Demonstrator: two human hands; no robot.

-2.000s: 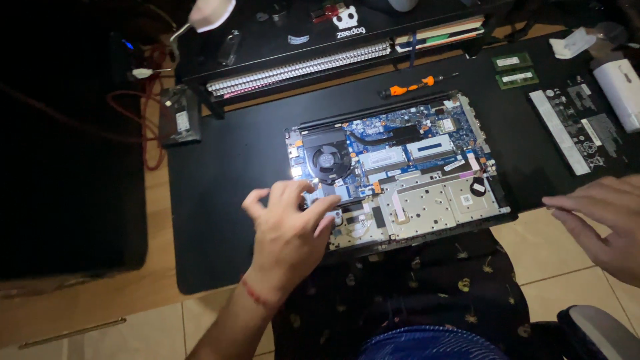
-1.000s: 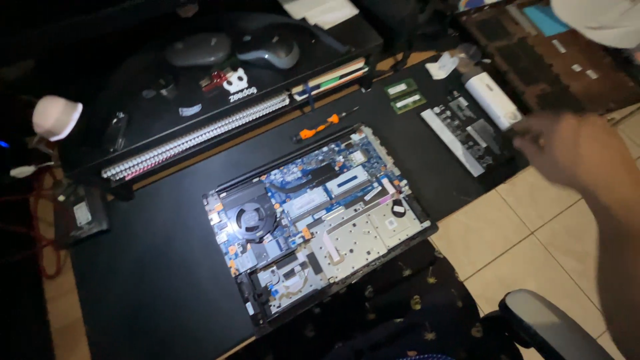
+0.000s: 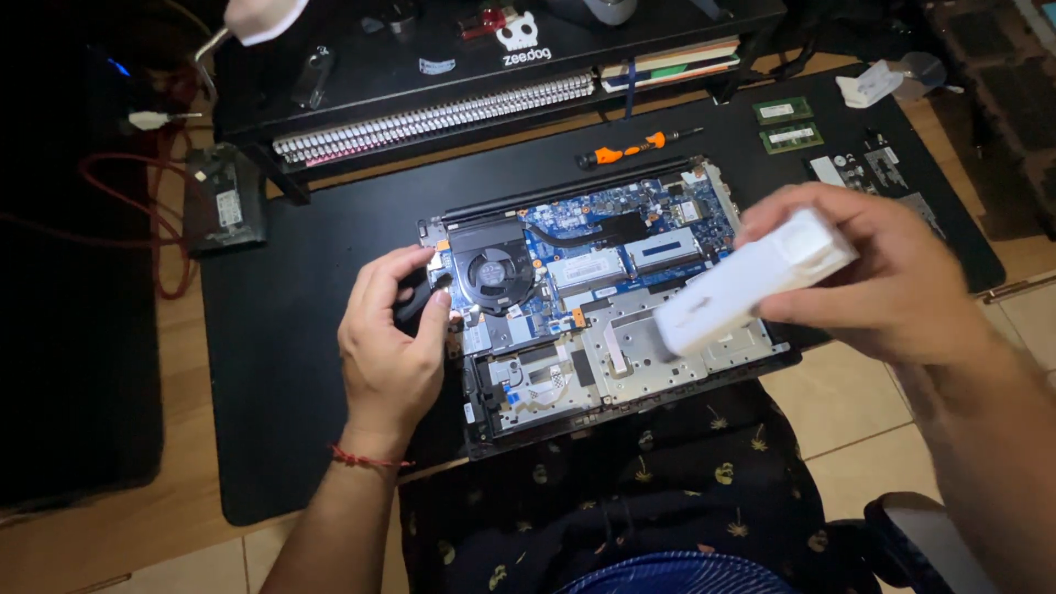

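Observation:
An opened laptop base (image 3: pixel 652 338) lies on a black desk mat, its blue circuit board, two memory modules under silver covers and black cooling fan (image 3: pixel 493 276) exposed. My right hand (image 3: pixel 858 272) grips a white rectangular box or bottle (image 3: pixel 742 289), tilted above the laptop's right half. At the laptop's left edge, my left hand (image 3: pixel 396 330) has thumb and fingers around a small black object (image 3: pixel 421 305), partly hidden by the fingers; what it is I cannot tell. An orange and black screwdriver (image 3: pixel 631 150) lies behind the laptop.
Two green memory modules (image 3: pixel 788 124) and a laptop battery (image 3: pixel 841 175), partly covered by my right hand, lie at the back right. A black shelf (image 3: pixel 371 78) with spiral notebooks stands behind. At the left are a black drive-like box (image 3: pixel 227 198) and red cables (image 3: pixel 161 214).
My right hand has brought the white object from beside the battery to above the laptop. My left hand, out of view one second ago, is at the laptop's left edge. The view has shifted.

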